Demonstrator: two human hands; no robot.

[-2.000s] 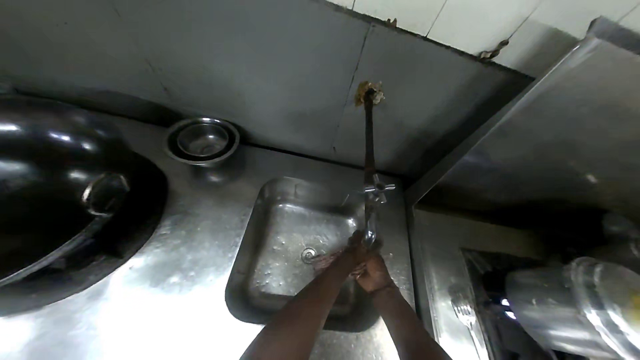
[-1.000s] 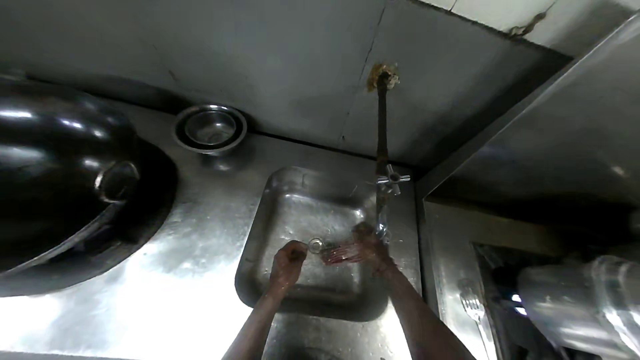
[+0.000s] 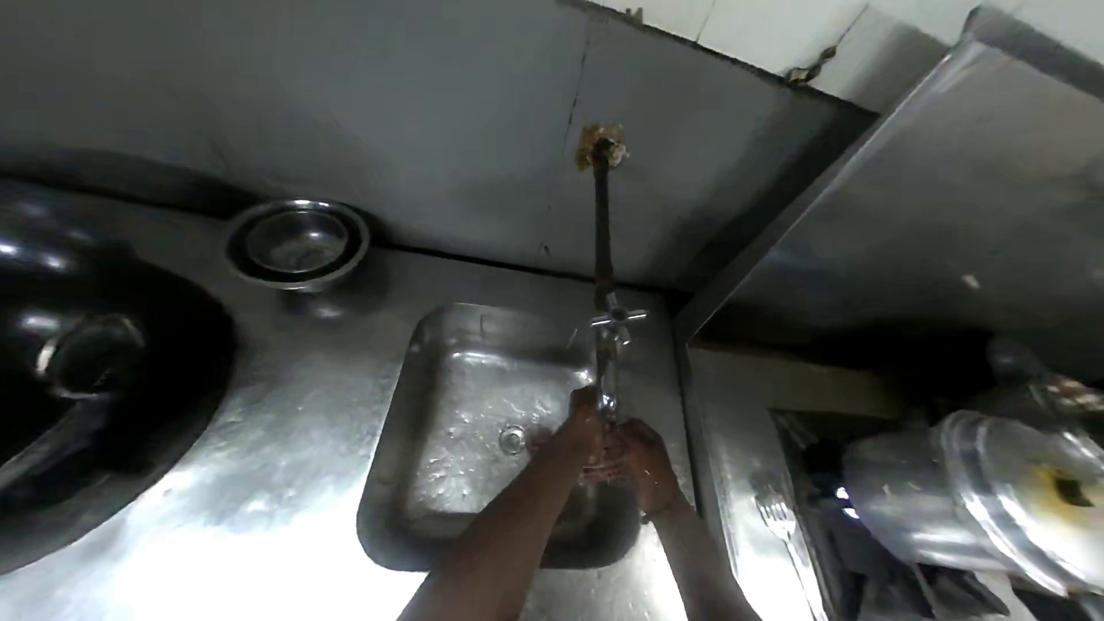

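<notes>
Under the spout of a metal water tap [image 3: 607, 379], my left hand [image 3: 576, 431] and my right hand [image 3: 640, 461] are close together over the right side of a stainless steel sink [image 3: 388, 483]. Both look wet. The fingers overlap partly below the spout, and my left forearm hides some of them, so their exact pose is unclear. No object shows in either hand. Left of the hands, a round drain [image 3: 512, 440] lies in the wet sink floor. The tap's cross handle [image 3: 618, 317] is above the spout, on a pipe from the wall.
Nested metal bowls [image 3: 297, 244] stand on the steel counter [image 3: 285, 414] near the wall. A large dark wok-like pan [image 3: 172, 345] is at far left. On the right are a metal partition [image 3: 862, 198], a fork [image 3: 780, 517] and a large metal pot [image 3: 906, 492] on a stove.
One second ago my hands were apart, the left one left of the drain. It has moved right, and both hands are now together under the tap spout.
</notes>
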